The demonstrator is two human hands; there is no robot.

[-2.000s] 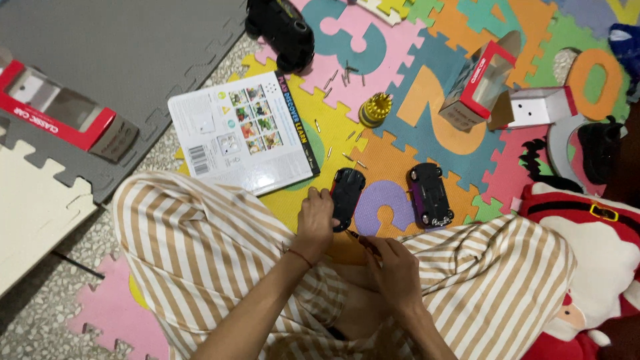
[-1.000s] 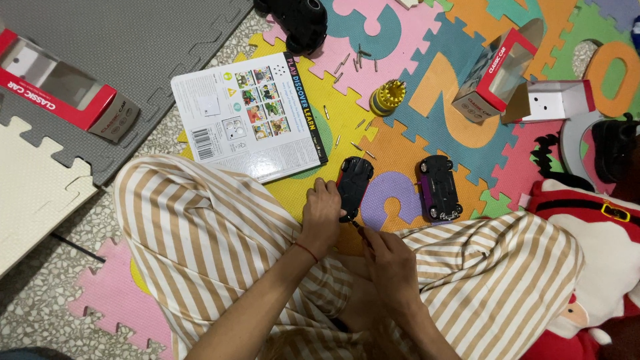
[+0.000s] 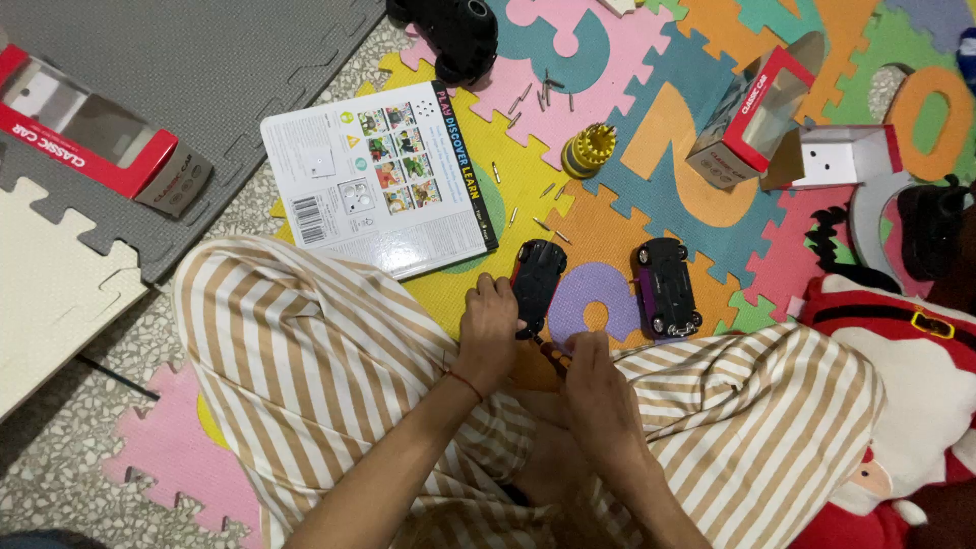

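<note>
A toy car with a red edge (image 3: 536, 282) lies upside down on the foam mat, its black underside up. My left hand (image 3: 490, 328) grips its left side near the lower end. In my right hand (image 3: 596, 381) is a screwdriver with an orange and black handle (image 3: 554, 354), its tip at the car's lower end; whether it sits in a screw cannot be told. A purple toy car (image 3: 668, 288), also wheels up, lies to the right. Above them stands a yellow bit holder (image 3: 589, 151) with several bits in it. Loose screwdriver bits (image 3: 550, 230) are scattered on the mat.
A board book (image 3: 381, 175) lies face down at the left of the cars. Red toy car boxes (image 3: 91, 130) (image 3: 751, 118), a white and red box piece (image 3: 850, 156), a black toy vehicle (image 3: 450, 34) and a Santa plush (image 3: 900, 374) surround my crossed legs.
Both hands stay at the red-edged car, with the screwdriver at its lower end. The view has shifted slightly.
</note>
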